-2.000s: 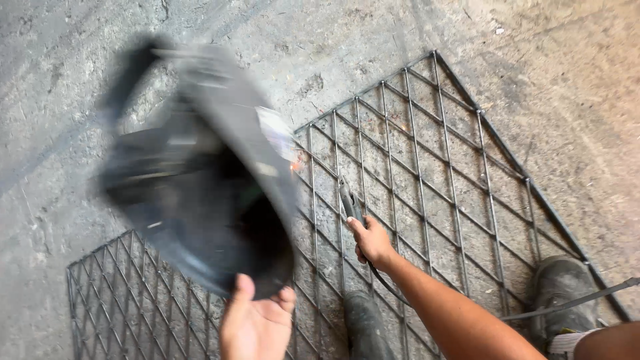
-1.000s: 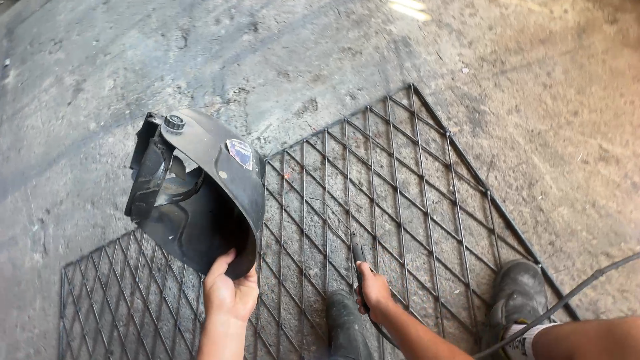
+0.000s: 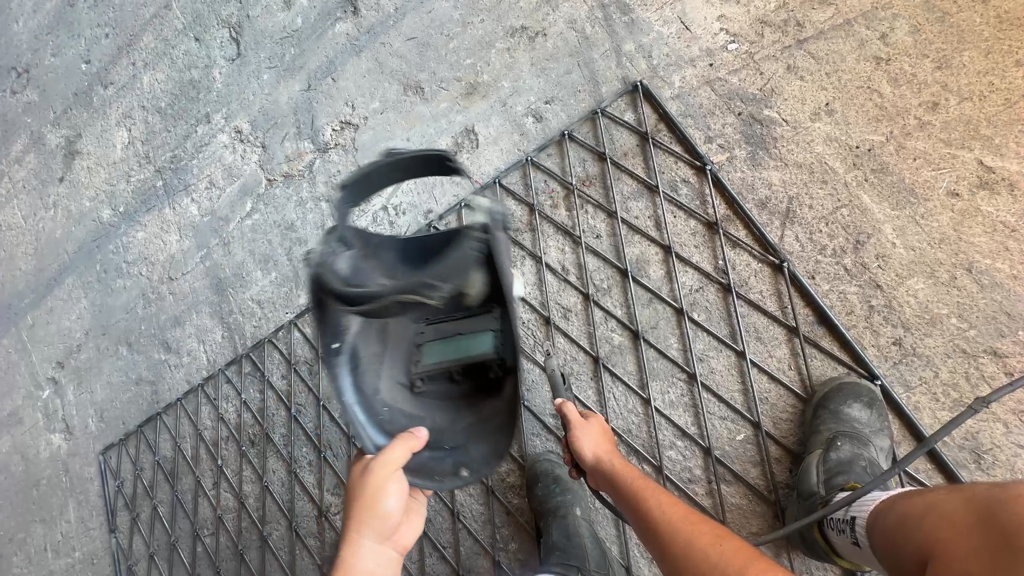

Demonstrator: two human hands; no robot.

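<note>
My left hand (image 3: 390,492) grips the chin edge of a black welding helmet (image 3: 432,344), thumb on the inside. The helmet's hollow faces me, showing its filter window (image 3: 458,349) and the headband (image 3: 404,172) at the top; it is a little blurred. To the right, my right hand (image 3: 588,436) is closed around the handle of an electrode holder (image 3: 558,376), whose jaw end points up over a welded steel bar grille (image 3: 644,320). No electrode can be made out in the holder. The grille lies flat on the concrete floor, partly hidden by the helmet.
My two work boots (image 3: 848,432) (image 3: 560,512) stand at the grille's lower right part. A dark welding cable (image 3: 904,460) runs past the right boot and my leg. Rough concrete floor (image 3: 200,160) surrounds the grille.
The helmet has moved right and turned, so its inside and window now face me; a second ago it showed its side. My right hand still holds the electrode holder over the grille.
</note>
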